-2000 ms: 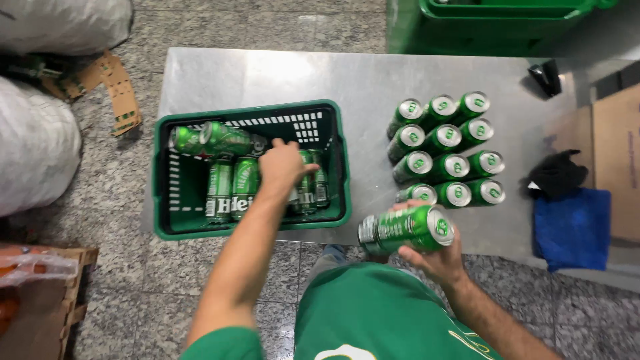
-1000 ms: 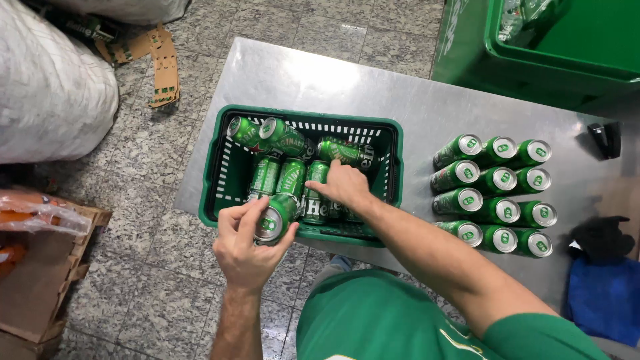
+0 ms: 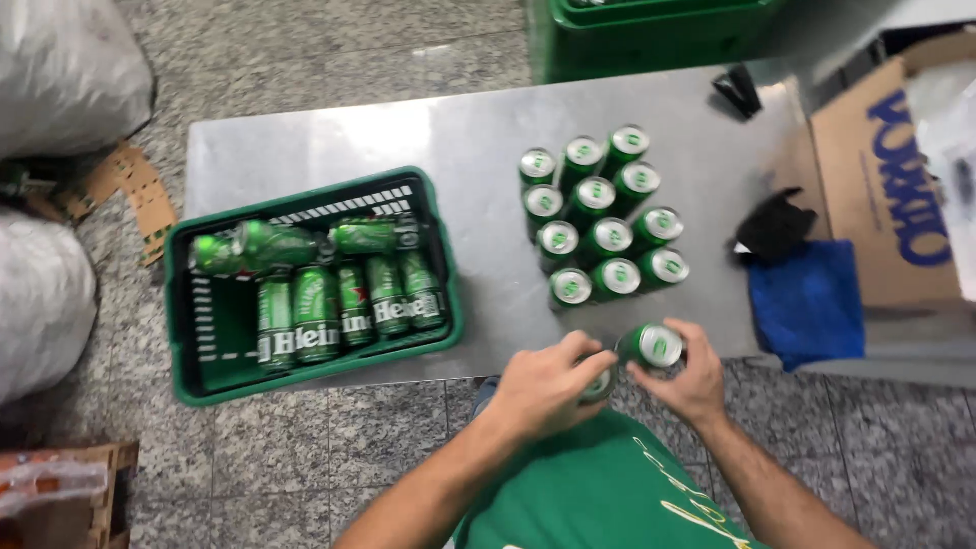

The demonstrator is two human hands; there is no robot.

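My left hand [image 3: 555, 379] grips a green beer can [image 3: 597, 383], partly hidden by its fingers, near the front edge of the steel table [image 3: 488, 305]. Just to the right, my right hand [image 3: 690, 374] holds another green beer can [image 3: 657, 345] by its sides, silver top up. Beyond both hands, several upright green cans [image 3: 611, 235] stand in close rows on the table. To the left sits a green plastic basket [image 3: 450, 305] with slotted walls. Several Heineken cans [image 3: 316, 309] lie in it, some side by side along the near side and others across the far side.
A blue cloth [image 3: 808, 305] and a black cloth or glove [image 3: 776, 226] lie at the table's right, near a cardboard box [image 3: 884, 191]. A black object [image 3: 738, 91] is at the far right corner. A green bin [image 3: 656, 38] stands behind; white sacks [image 3: 61, 76] are on the left.
Both hands have moved from the basket to the front of the upright cans, each with a can. One second ago they were at the basket, the left one holding a can. The view has shifted.
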